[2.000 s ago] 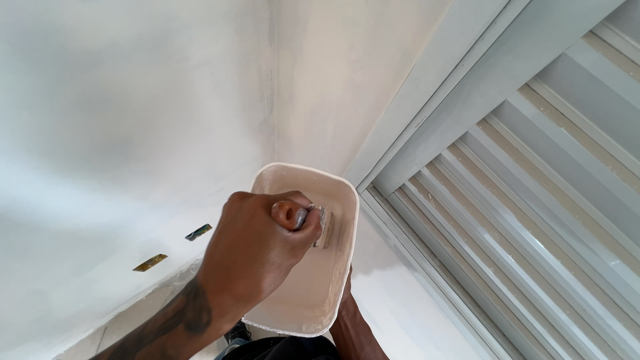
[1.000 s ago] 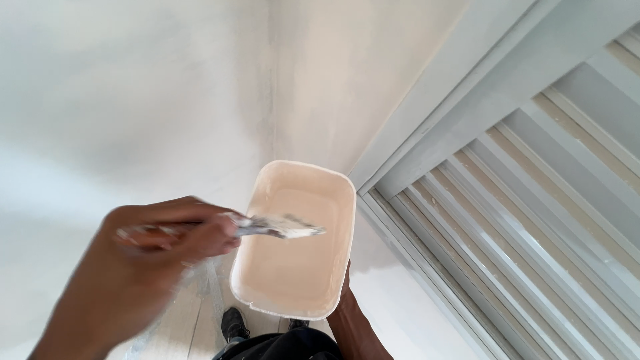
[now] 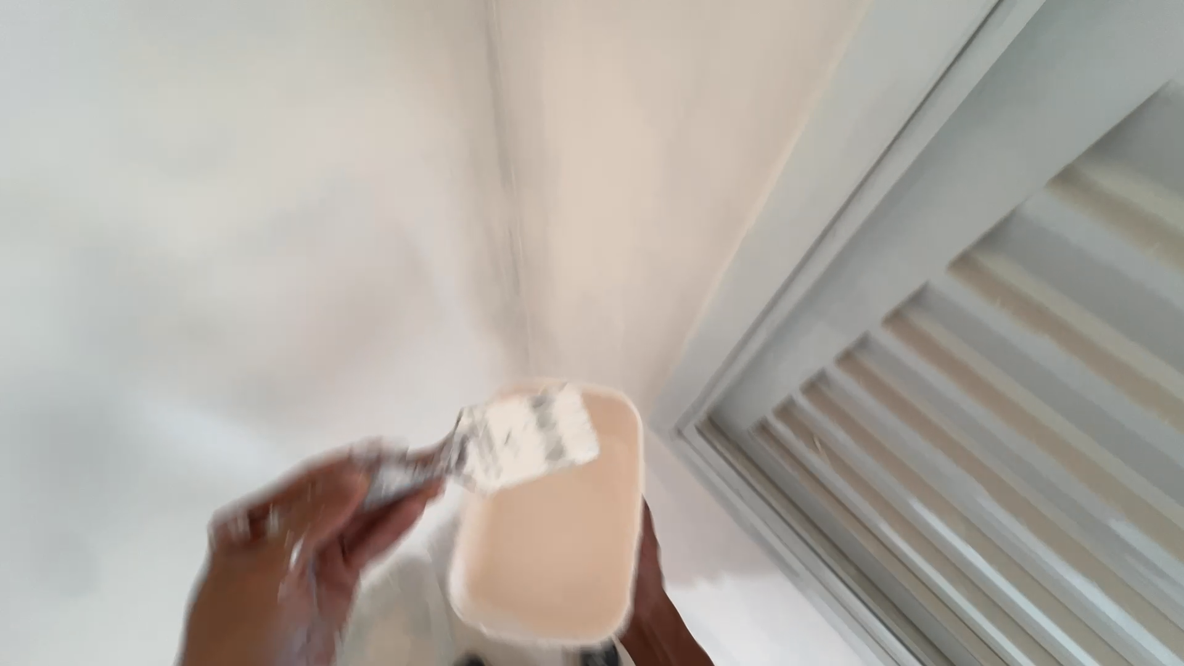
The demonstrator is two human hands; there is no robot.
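My left hand (image 3: 305,536), at the lower left, grips a paintbrush (image 3: 527,439) by its handle. The brush's wide bristles are coated in off-white paint and lie over the upper left part of a plastic tub (image 3: 638,518). Rounded at the corners, the tub contains smooth cream-coloured paint (image 3: 555,555). At the tub's right side is my right hand (image 3: 650,555), holding it; the fingers are hidden behind the tub. Motion blurs my left hand and the brush handle.
A pale wall (image 3: 231,231) on the left meets another wall (image 3: 610,185) at a corner behind the tub. To the right is a grey frame (image 3: 832,268) with a slatted panel (image 3: 999,416). Dark footwear shows partly below the tub.
Two seconds ago my left hand was over the tub with the brush down in it; it has since moved left, and the brush is raised, its coated bristles showing. My right hand still holds the tub.
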